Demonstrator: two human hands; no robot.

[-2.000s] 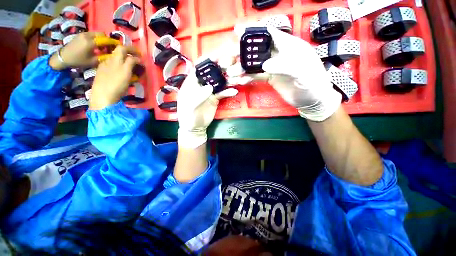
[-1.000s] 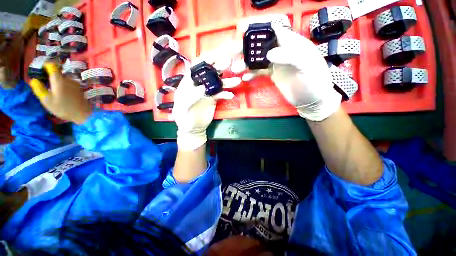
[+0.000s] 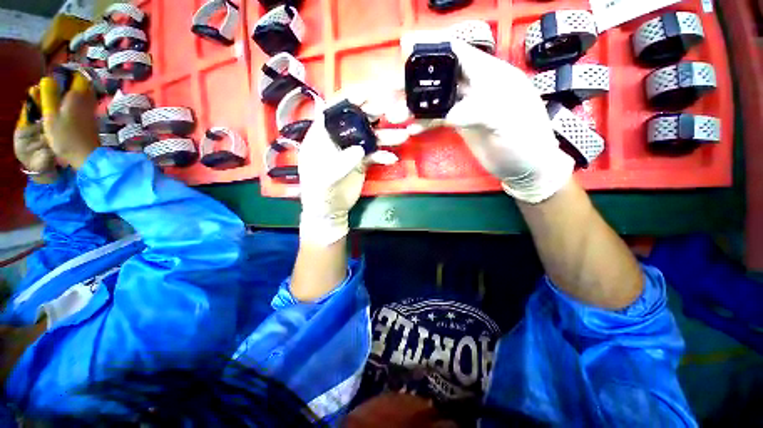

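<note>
My left hand (image 3: 329,185), in a thin white glove, holds a black smartwatch (image 3: 351,127) tilted, with small white marks on its lit screen. My left thumb lies at the lower edge of its case. My right hand (image 3: 510,125), also white-gloved, holds a second black smartwatch (image 3: 431,81) upright beside it, a little higher. Its screen shows an icon at the top, a line of white text and two small marks below. The two watches are apart. Both are held over the red-orange tray (image 3: 494,171). The straps are mostly hidden by my gloves.
Watches with perforated pale straps (image 3: 682,84) lie in pockets on the right, others (image 3: 289,117) left of my left hand. A white paper (image 3: 623,10) lies at the top right. A neighbour's yellow-tipped hands (image 3: 67,125) are at the far left over another watch tray (image 3: 201,92).
Both screens have gone from a list of several rows to an icon with text. My hands have barely moved. The neighbour's hands have moved left and now hold a dark object.
</note>
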